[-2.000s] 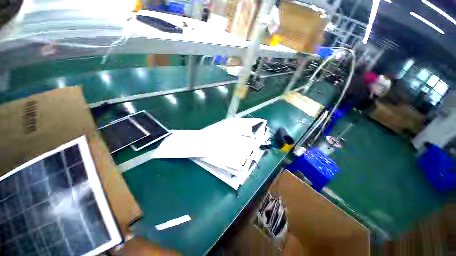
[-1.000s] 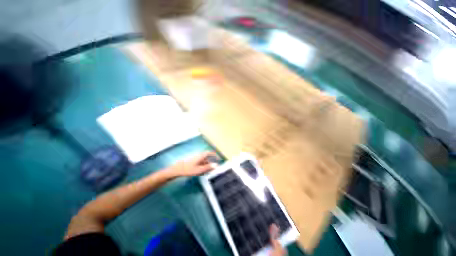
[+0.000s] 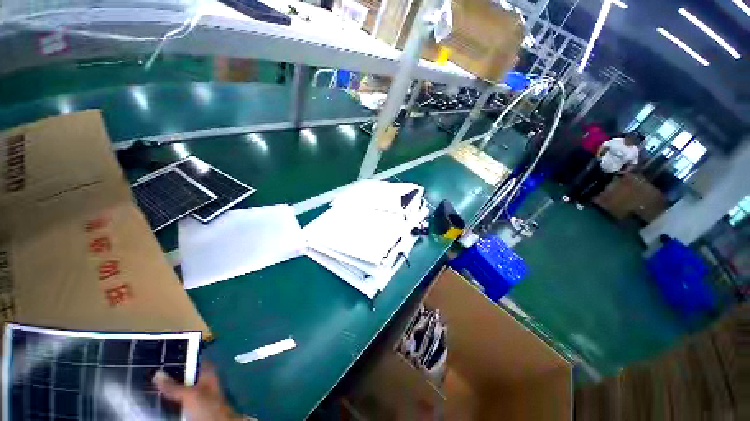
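A framed solar panel (image 3: pixel 90 370), black with white grid lines, is at the bottom left and cut off by the picture's edge. My right hand (image 3: pixel 197 396) is at its right edge, thumb on the panel's face, fingers partly hidden. My left hand is not in view. A white sleeve (image 3: pixel 238 245) lies flat on the green bench. Overlapping white sleeved panels (image 3: pixel 366 229) lie just right of it. Two more panels (image 3: pixel 174 197) overlap behind the cardboard.
A brown cardboard sheet (image 3: pixel 74 230) covers the bench's left. A white strip (image 3: pixel 266 350) lies near the front edge. An open carton (image 3: pixel 502 349) with packets stands beside the bench, near a blue stool (image 3: pixel 493 265). A black-and-yellow object (image 3: pixel 448 220) sits at the bench edge. People stand far off.
The view swung left to the panel and a white stack, then back right. Compared with two seconds ago, the leftmost sleeve lies further left and the held panel is lower. My left hand has left view.
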